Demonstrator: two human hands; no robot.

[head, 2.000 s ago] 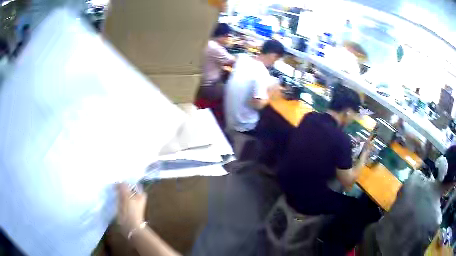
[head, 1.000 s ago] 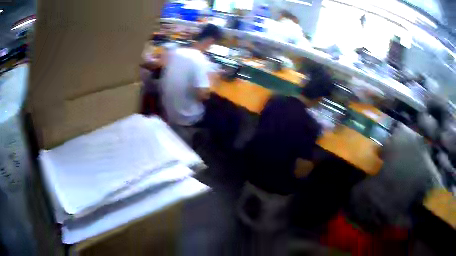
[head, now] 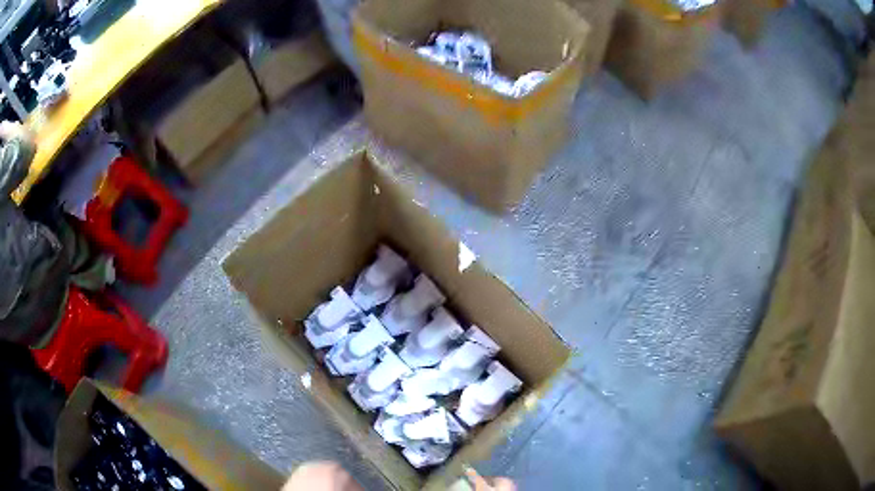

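Note:
An open brown carton [head: 288,240] stands on the floor in front of me. White plastic housings with angular bracket ends [head: 434,338] lie in rows inside it. My left hand [head: 322,478] shows only as a blurred patch of skin at the bottom edge, near the carton's lower left side. My right hand [head: 491,482] shows only as fingertips at the bottom edge, by the carton's near corner, with a small pale patch beside them. The rest of both hands is cut off, so whether they hold anything is hidden.
A taller carton [head: 451,134] with white parts stands behind. A carton of black parts [head: 182,441] is at lower left, and a large carton [head: 796,316] at right. Red stools [head: 139,221], a seated person's sleeve [head: 34,278] and an orange bench [head: 106,72] are at left.
The view has swung from the workers' bench and a carton with white sheets down to the floor cartons. My left hand was on a large white sheet; that sheet is out of view now.

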